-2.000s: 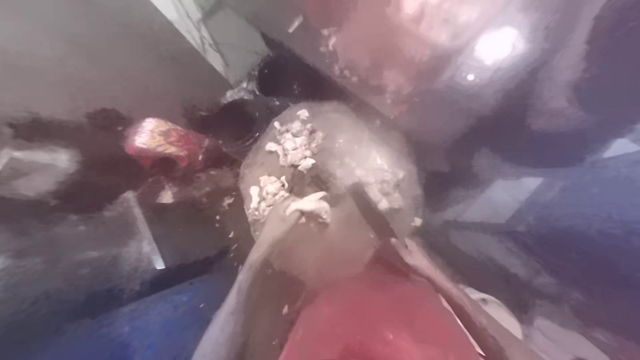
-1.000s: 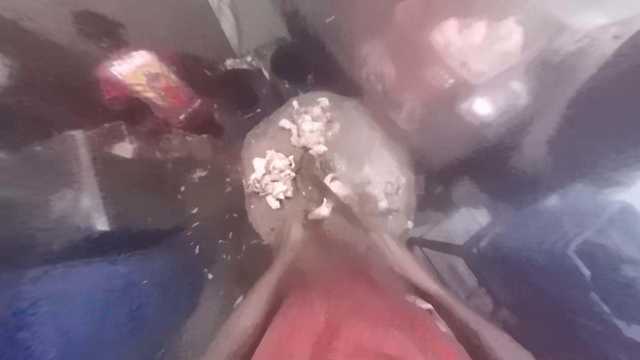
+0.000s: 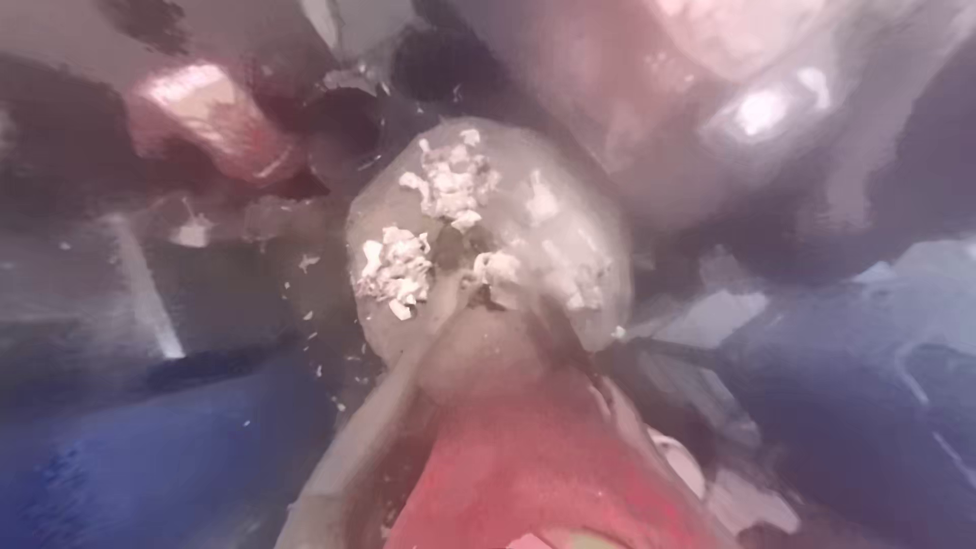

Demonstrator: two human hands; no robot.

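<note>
A round, pale board or tray (image 3: pixel 488 145) lies before me, bearing heaps of whitish chopped pieces. One heap (image 3: pixel 455 179) is near its far edge and another heap (image 3: pixel 396 271) at its left. My left hand (image 3: pixel 455 293) reaches onto the near middle of the round surface, beside a whitish piece (image 3: pixel 499 268); its fingers are blurred. My right hand (image 3: pixel 545 305) is on the right half, near blurred pale pieces (image 3: pixel 583 286). Whether either hand grips something is too blurred to tell.
A red and yellow packet (image 3: pixel 210 114) lies at the upper left, near dark round shapes (image 3: pixel 347 126). Small pale scraps (image 3: pixel 309 314) are scattered left of the round surface. Something pale and pinkish (image 3: pixel 740 30) is at the upper right, with a shiny bright thing (image 3: pixel 762 113) below it. Blue surfaces flank both sides.
My left hand was over the left heap two seconds ago and is now nearer the middle. The view has shifted somewhat.
</note>
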